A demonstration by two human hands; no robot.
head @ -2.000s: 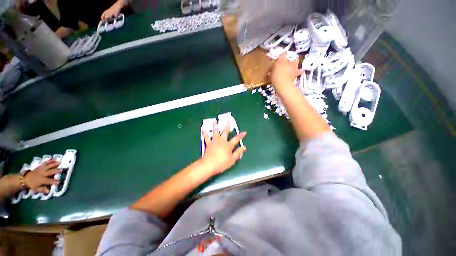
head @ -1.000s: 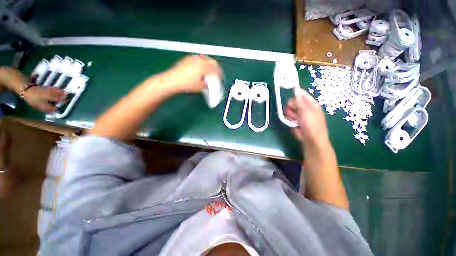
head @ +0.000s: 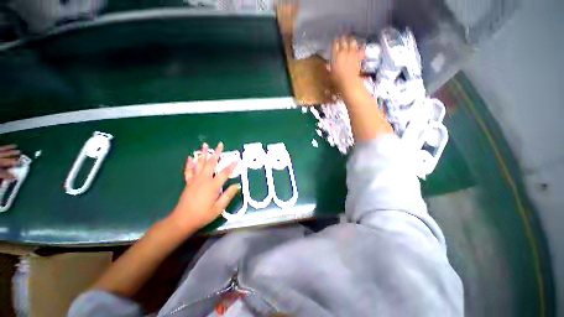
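Note:
Several white loop-shaped housings (head: 285, 179) lie side by side on the green surface in front of me, their round ends away from me. My left hand (head: 205, 189) lies spread, palm down, over the left ones and partly hides them. My right hand (head: 347, 60) reaches to the near left edge of the housing heap (head: 396, 77); its fingertips are blurred, so I cannot tell whether it grips anything. The pile of small white inserts (head: 336, 127) lies left of my right forearm and is partly hidden by it.
A single housing (head: 89, 162) lies further left. Another person's hand (head: 7, 162) touches a housing at the left edge. A brown board (head: 312, 80) and a greyish plastic bag (head: 340, 21) are at the back. A carton (head: 71, 278) stands below the bench at lower left.
My right hand has gone from the row to the heap, without the housing it held. My left hand has come down onto the row, which now has more housings. One housing now lies alone further left.

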